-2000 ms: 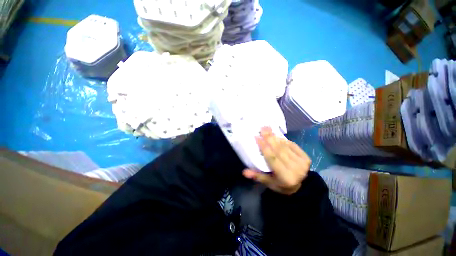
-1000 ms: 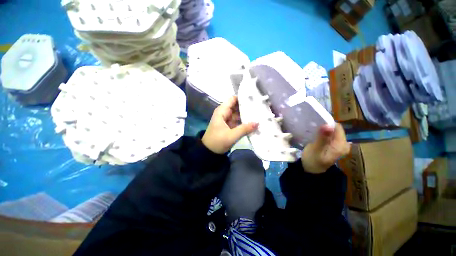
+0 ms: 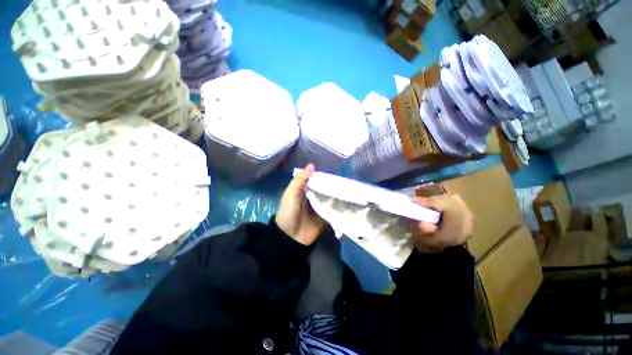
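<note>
A white cover (image 3: 378, 196) and a cream studded panel (image 3: 371, 232) are held together above the lap, tilted, with the cover's edge on top and the panel below it. They meet near my left hand and seem slightly apart lower down. My left hand (image 3: 299, 210) grips their left end, thumb on the top edge. My right hand (image 3: 443, 220) grips the right end, fingers over the cover's edge. The inner side between the parts is mostly hidden.
Cream studded panels (image 3: 111, 187) are piled at the left, with a taller pile (image 3: 97, 41) behind. White housings stand in stacks (image 3: 249, 114) ahead, on clear plastic sheet. Housings on edge (image 3: 378, 149) and cartons (image 3: 485, 208) stand right. Leaning covers (image 3: 478, 90) rest beyond.
The view has turned right. The studded panel and the cover, held apart like an open book a second ago, are now brought together and tilted flatter. Both hands keep hold.
</note>
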